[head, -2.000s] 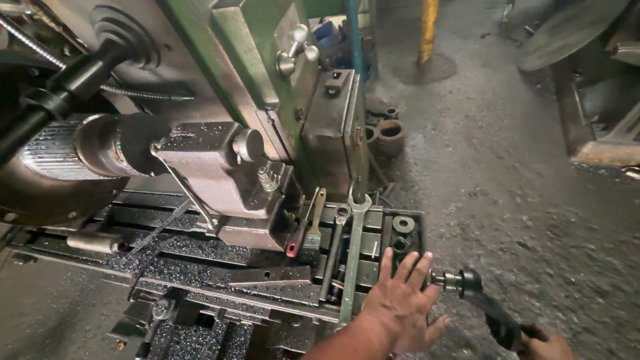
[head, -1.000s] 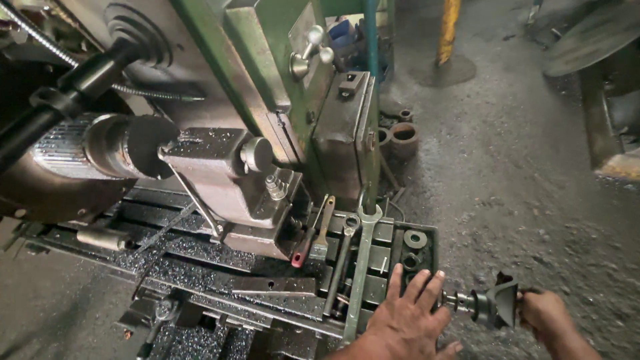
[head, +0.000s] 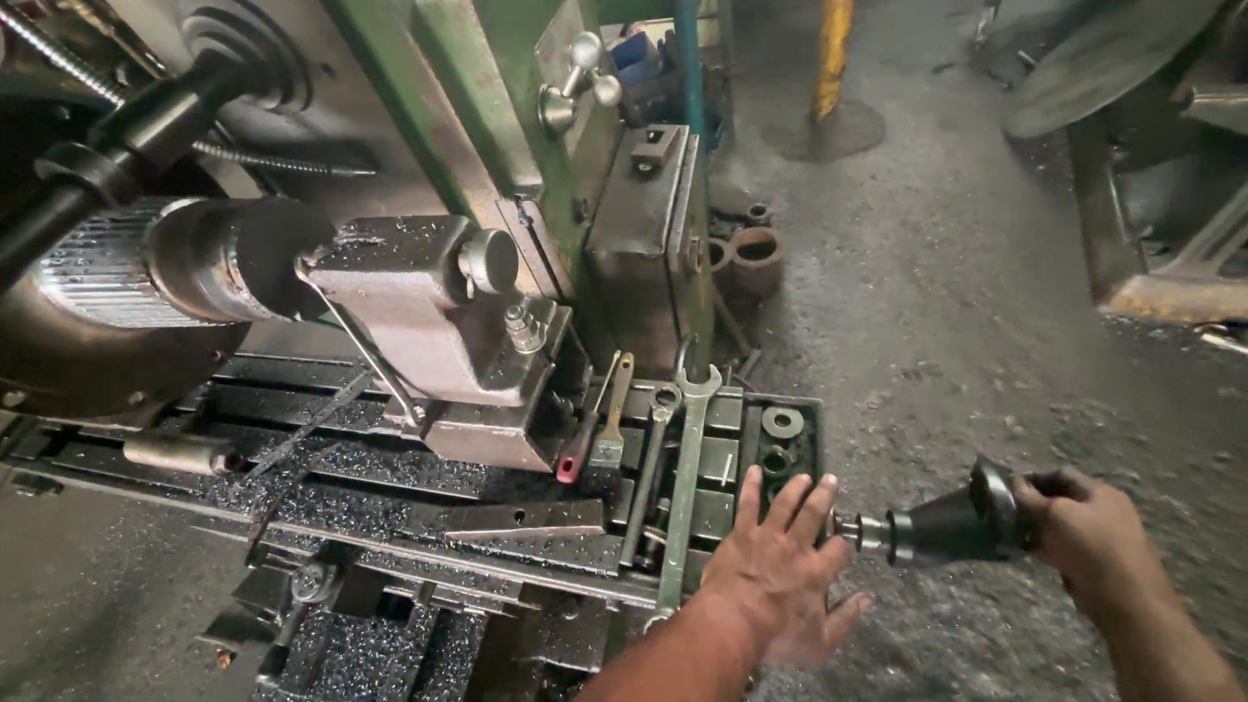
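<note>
My left hand [head: 785,565] rests palm down with its fingers spread at the right end of the milling machine table [head: 370,531], beside a large open-end wrench [head: 687,478]. My right hand [head: 1087,526] grips the handle of a crank [head: 951,526] on the shaft at the table's end. A ring wrench [head: 648,478], a brush [head: 612,419] and a red-handled tool [head: 575,448] lie left of the big wrench. A washer [head: 782,422] sits in the tray just beyond my left fingertips.
A tailstock [head: 419,302] stands on the table against a ribbed metal workpiece [head: 107,268], below a black arbor [head: 127,146]. Metal chips cover much of the table. A flat metal bar [head: 526,519] lies near its front edge. Rusty pipe pieces [head: 756,258] and a yellow post [head: 834,58] stand behind.
The crank has turned, with my right hand staying on its handle. My left hand remains spread at the table's end.
</note>
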